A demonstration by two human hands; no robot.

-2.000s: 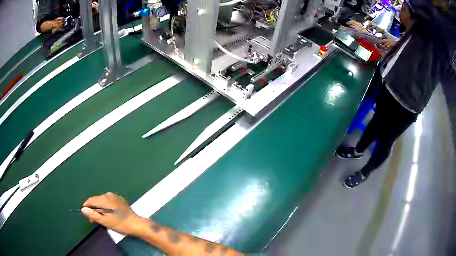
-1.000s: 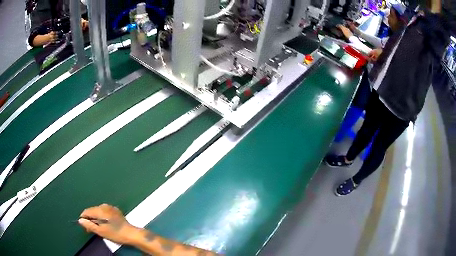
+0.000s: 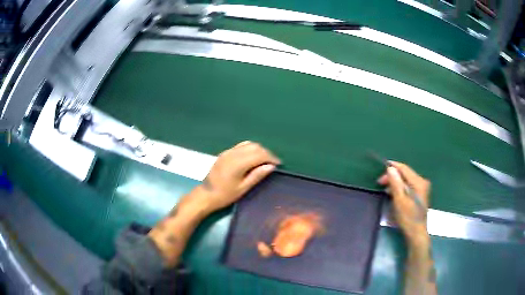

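A black parts tray (image 3: 339, 253) lies across the near rail and the bench edge, with a blurred orange-copper heap of tiny parts (image 3: 295, 235) on it. My left hand (image 3: 243, 170) is at the tray's far left corner, with thumb and fingers close together; whether it grips the rim or a thing is hidden. My right hand (image 3: 407, 193) is just beyond the tray's far right corner. It holds thin tweezers (image 3: 378, 157), whose tips are blurred and point to the upper left over the green belt. No fixture block can be made out.
The green conveyor belt (image 3: 259, 106) runs between pale guide rails (image 3: 455, 224). A small bracket with a cable (image 3: 86, 124) sits on the near rail at left. A dark rod-like thing (image 3: 337, 26) lies on the far rail. Machine frames stand at upper left and upper right.
The view has swung left and down. The tray, its heap and my left hand now show. My right hand, still with the tweezers, now appears at the right of the tray.
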